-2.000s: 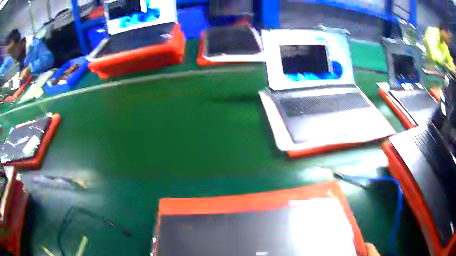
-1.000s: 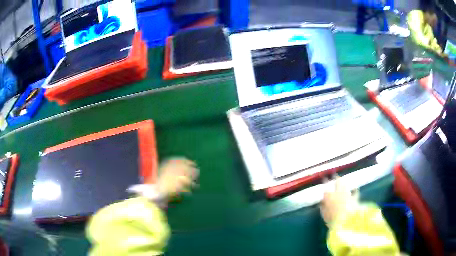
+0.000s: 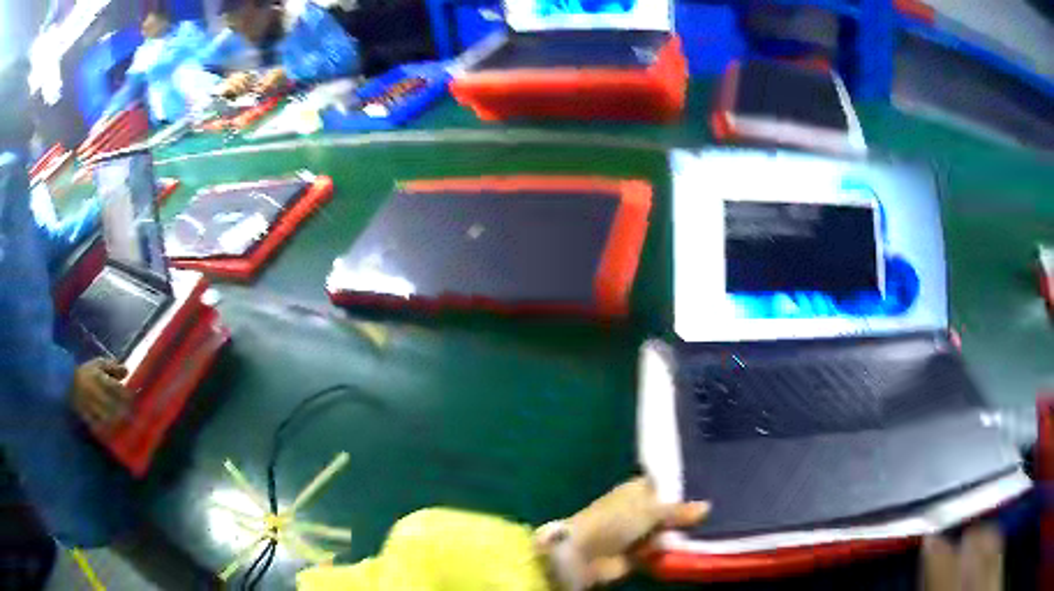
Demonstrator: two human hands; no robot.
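Observation:
An open laptop (image 3: 832,462) sits on a white sheet (image 3: 661,421) and a red tray (image 3: 798,563) at the right front. Its screen shows a black test window (image 3: 803,248) over blue swirl wallpaper. My left hand (image 3: 613,531), in a yellow sleeve, holds the tray's front left corner, with fingertips by the laptop's edge. My right hand (image 3: 965,560) is at the tray's front edge, cut off by the bottom of the picture; its grip is unclear. A closed dark laptop (image 3: 485,245) lies on another red tray (image 3: 626,254) to the left.
A black cable (image 3: 275,444) crosses yellow tape (image 3: 312,485) at the front left. At the left, a person's hand (image 3: 102,393) touches stacked red trays (image 3: 173,387) under an open laptop. Other laptops stand at the back, near a blue tray (image 3: 399,95). People in blue sit behind.
The view has swung left. The open laptop is nearer the bench's front. My left hand has gone from beside the closed laptop to the open laptop's tray. The closed laptop is farther from me.

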